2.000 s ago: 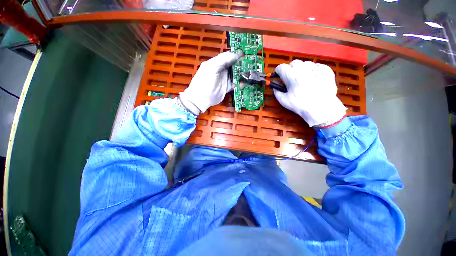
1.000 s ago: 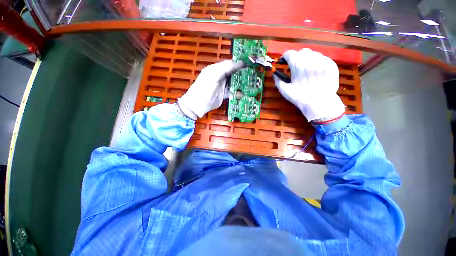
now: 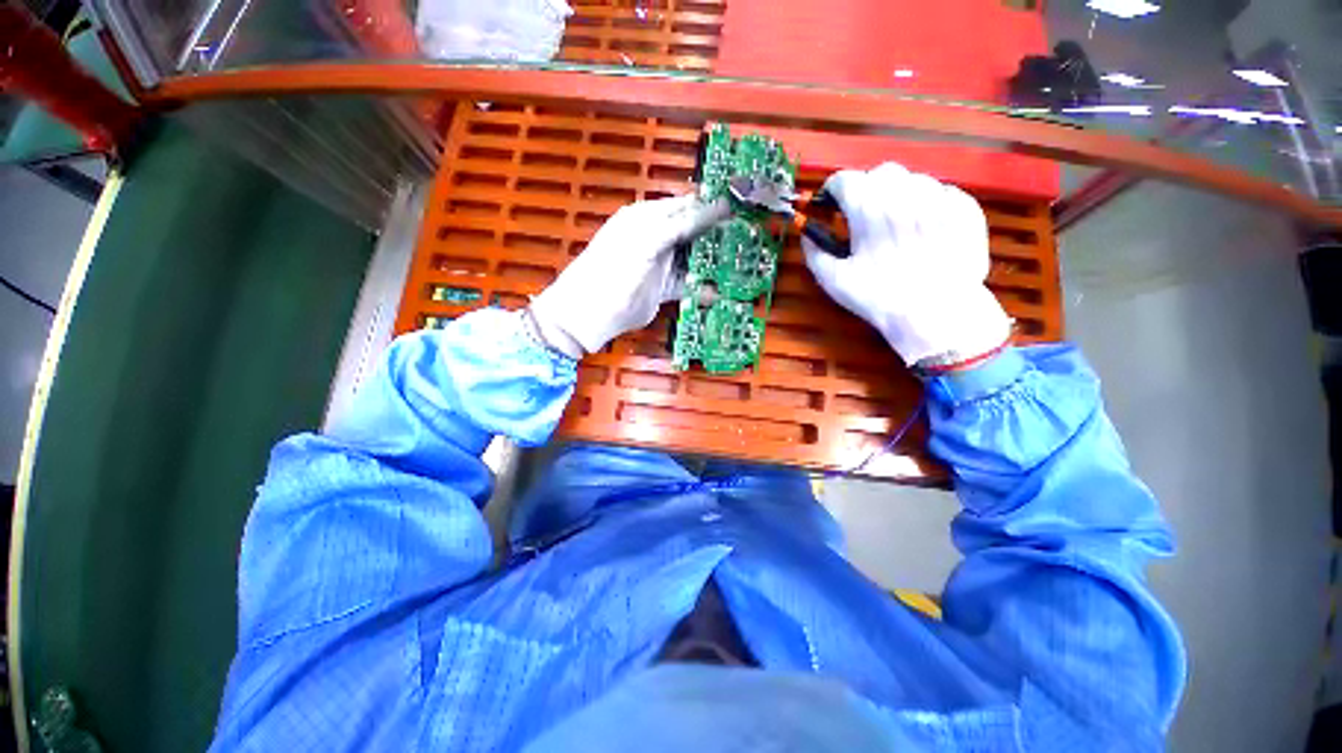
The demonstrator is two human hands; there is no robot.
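A green circuit board panel (image 3: 730, 258) of joined small boards is held over the orange-red slotted tray (image 3: 707, 412), its far end tilted a little to the right. My left hand (image 3: 626, 271), in a white-grey glove, grips the panel's left edge, thumb on the upper face. My right hand (image 3: 916, 262), gloved, holds diagonal cutters (image 3: 792, 211) with black and orange handles. Their metal jaws are over the upper part of the panel; whether they touch a lead is too small to tell.
A clear shield with an orange-red lower edge (image 3: 633, 86) crosses the tray's far part. Behind it are a white plastic bag (image 3: 493, 27), a red sheet (image 3: 883, 44) and a black object (image 3: 1054, 77). A green conveyor belt (image 3: 192, 412) runs at left, with a green board (image 3: 62, 721) on it.
The panel has moved slightly toward me and now tilts, its far end to the right. The cutters moved from the panel's middle up to its farther part. My left hand shifted slightly toward me.
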